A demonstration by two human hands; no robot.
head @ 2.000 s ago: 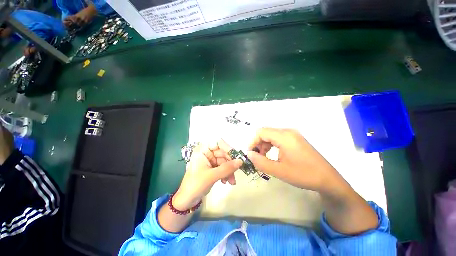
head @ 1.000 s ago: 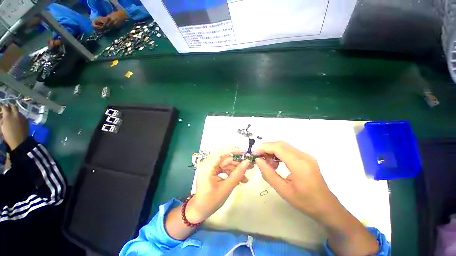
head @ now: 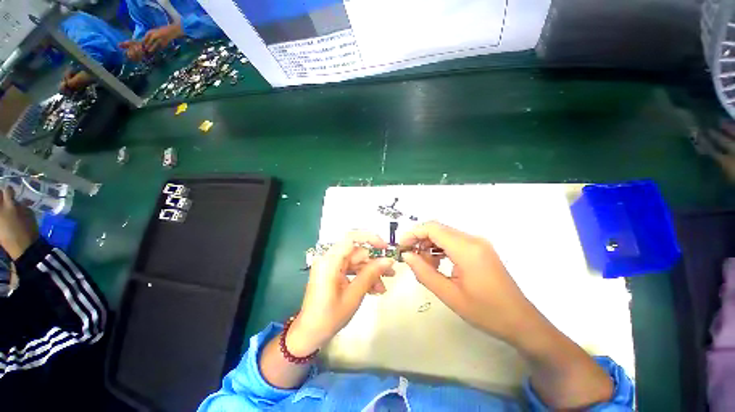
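A small green circuit board (head: 387, 253) is held between both hands above the white mat (head: 451, 338). A camera module with a dark flex cable (head: 393, 232) stands up from the board, pointing away from me. My left hand (head: 345, 273) pinches the board's left part with thumb and fingers. My right hand (head: 451, 265) holds its right end at the fingertips. The fingers hide much of the board. Loose small camera modules (head: 390, 211) lie on the mat beyond the hands. A thin loop (head: 424, 307) lies on the mat nearer me.
A blue bin (head: 625, 228) with a tiny part stands at the mat's right. A board cluster (head: 316, 254) lies at its left edge. A black divided tray (head: 193, 282) holds several small units. An instruction sheet, a fan and neighbouring people are around. A blurred hand (head: 717, 149) shows at far right.
The board has turned roughly level between the fingertips, and the dark flex cable now stands up from it. The view has shifted. A blurred hand has appeared at the far right.
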